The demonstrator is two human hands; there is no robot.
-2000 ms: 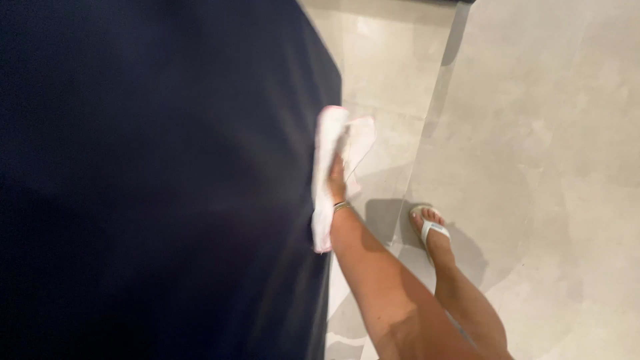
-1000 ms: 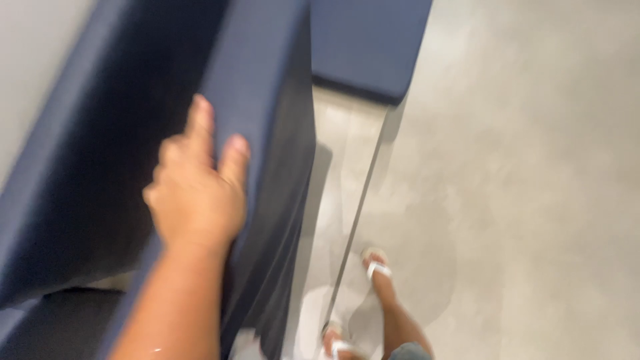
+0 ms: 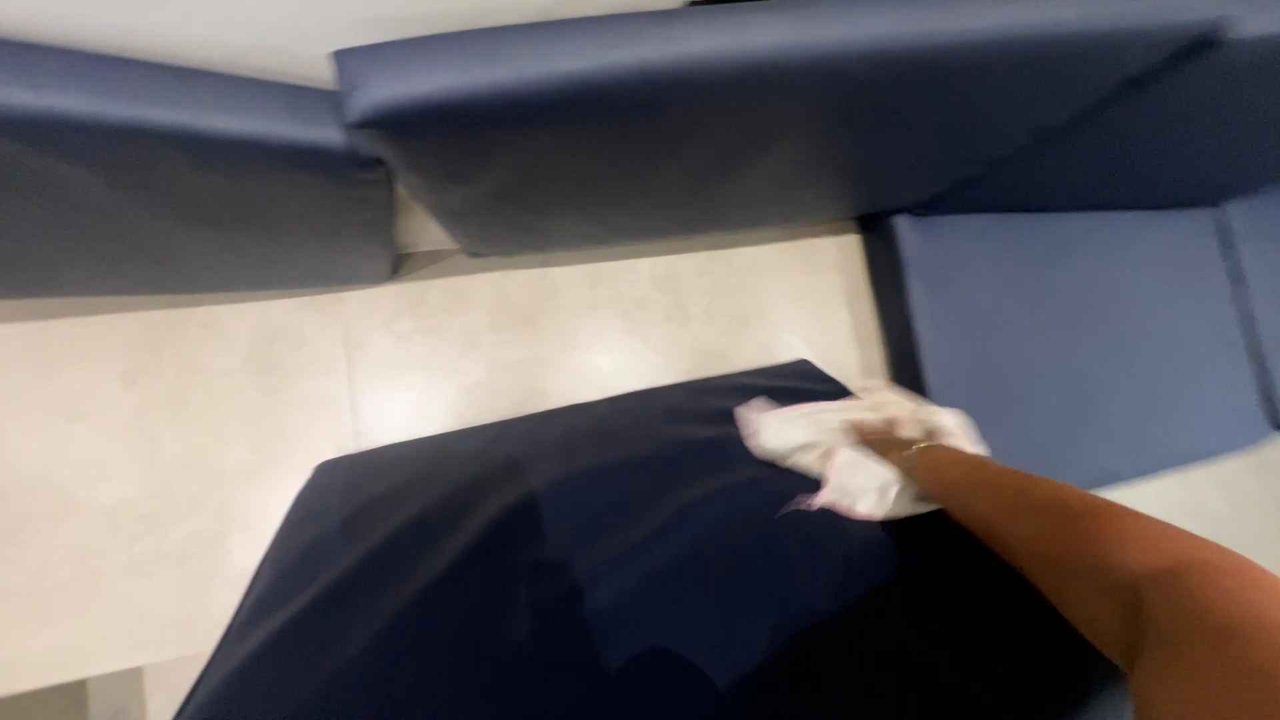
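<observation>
My right hand [image 3: 890, 440], with a thin bracelet at the wrist, is on a crumpled white cloth [image 3: 865, 490] with pinkish edges. Cloth and hand lie against the right side of a dark navy upholstered seat [image 3: 640, 540], near its far corner. The cloth covers most of the fingers, and motion blurs both. My left hand is out of view.
Navy backrest cushions [image 3: 640, 150] run across the top, with a gap between two of them. A lighter blue seat cushion [image 3: 1080, 330] stands at the right. Pale floor [image 3: 480, 350] shows between the navy seat and the backrests.
The view has swung strongly. A second ago a bare hand rested on a navy cushion and no cloth was plain; now my right hand is on the white cloth, over a navy seat.
</observation>
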